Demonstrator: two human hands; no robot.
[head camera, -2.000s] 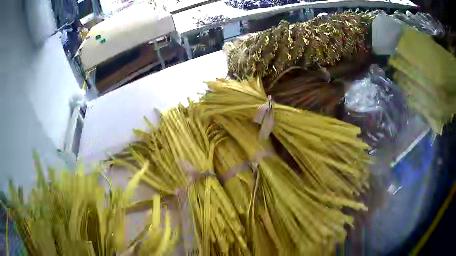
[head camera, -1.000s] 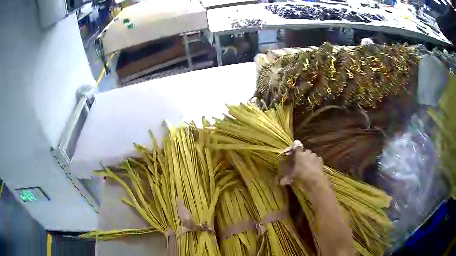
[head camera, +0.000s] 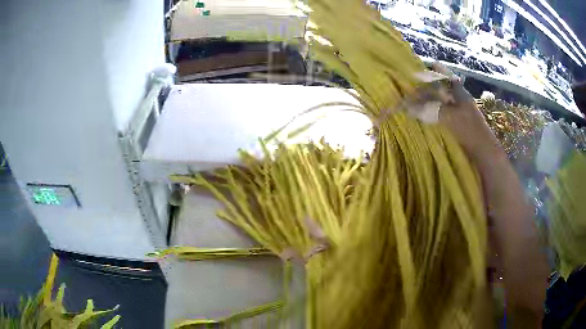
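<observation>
My right hand (head camera: 443, 90) grips a thick sheaf of yellow strips (head camera: 411, 199) at its pale tie (head camera: 424, 106) and holds it up, close to the camera. The sheaf's long ends hang down and are blurred. The fingers are partly hidden by the strips and tie. Behind it, another tied yellow sheaf (head camera: 302, 199) lies with its strip ends fanned out. More yellow strip ends (head camera: 61, 315) show at the bottom left edge; what holds them is out of the picture. My left hand is not in view.
A white tabletop (head camera: 257, 119) lies behind the sheaves. A white cabinet or machine body (head camera: 71, 148) with a small green display stands at the left. Brown strips with gold-coloured ends (head camera: 514, 128) and yellow panels (head camera: 568, 218) are at the right. Loose yellow strips (head camera: 218, 253) lie across a pale surface.
My right hand came into view onto the top yellow sheaf's tie and has lifted that sheaf up towards the camera. The view has turned to the left. Yellow strip ends show again at the bottom left.
</observation>
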